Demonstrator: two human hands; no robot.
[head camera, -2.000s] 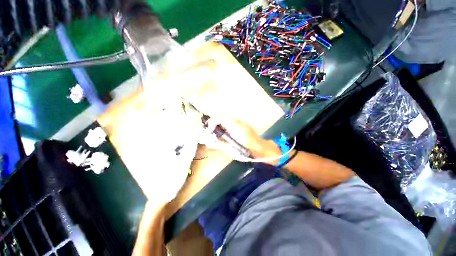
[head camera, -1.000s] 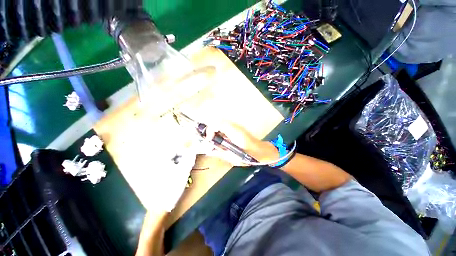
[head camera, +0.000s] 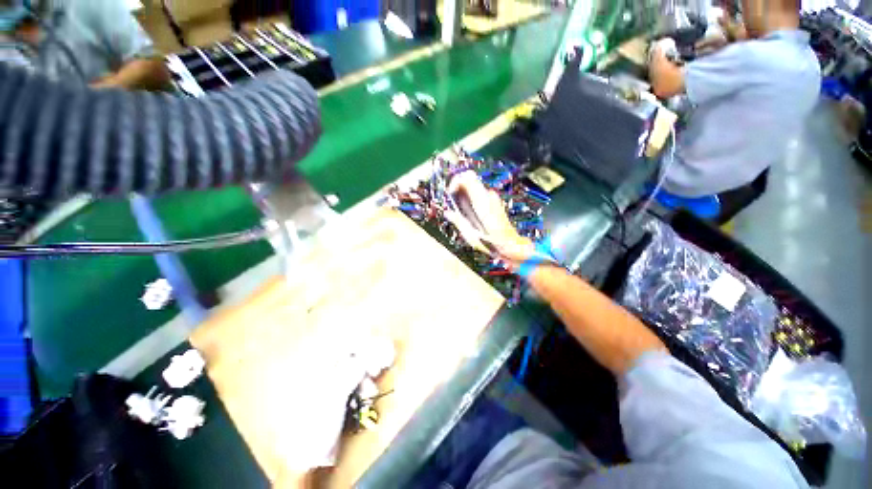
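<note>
My left hand, in a white glove and badly overexposed, is low on the tan work board. A small dark part with yellow shows at its right edge, held against the fingers; glare hides the exact grip. My right hand, bare with a blue wrist band, reaches over the tangled pile of red, blue and black lead wires. A dark slim handle, which looks like the soldering iron, lies along this hand. Its tip is not clear, and whether fingers touch a wire is unclear.
The ribbed hose and clear hood hang over the board's upper left. White plastic pieces lie left of it. A bin with bagged wired parts is at right. People sit beyond the belt and at upper right.
My right hand has moved from the board centre up and right to the wire pile. My left hand sits lower in the picture. The view has tilted up, showing other people.
</note>
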